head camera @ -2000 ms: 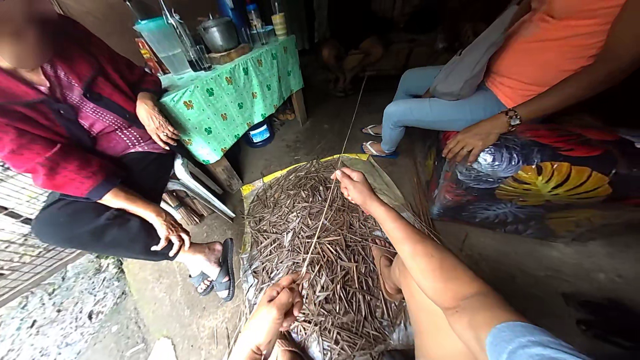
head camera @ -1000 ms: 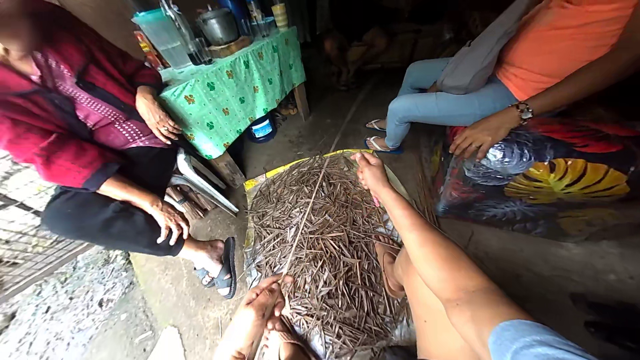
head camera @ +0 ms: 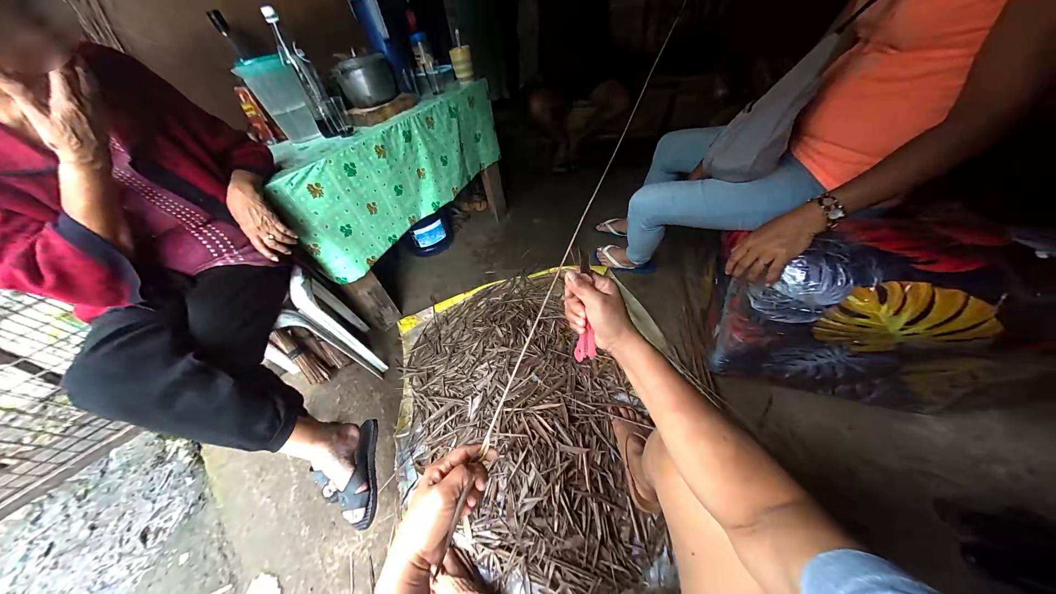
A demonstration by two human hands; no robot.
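My left hand (head camera: 452, 487) is closed around the near end of a long thin plant rib (head camera: 540, 318), which slants up and away past my other hand. My right hand (head camera: 596, 309) is closed around a small tool with a pink handle (head camera: 585, 345); its dark tip points up beside the rib, and most of it is hidden in the fist. Whether the tip touches the rib I cannot tell. Below both hands a heap of dry brown leaf strips (head camera: 528, 429) lies on a sheet with a yellow edge (head camera: 462, 299).
One person (head camera: 181, 206) sits at the left on a white plastic chair (head camera: 330, 318). Another person (head camera: 899, 99) sits at the right beside a plastic-wrapped floral bundle (head camera: 907, 313). A table with a green cloth (head camera: 388, 177) holds a pitcher (head camera: 280, 95) and a pot (head camera: 365, 80).
The person at the left has raised a hand to the face from the knee. My right hand has moved away from the rib's line and back close beside it.
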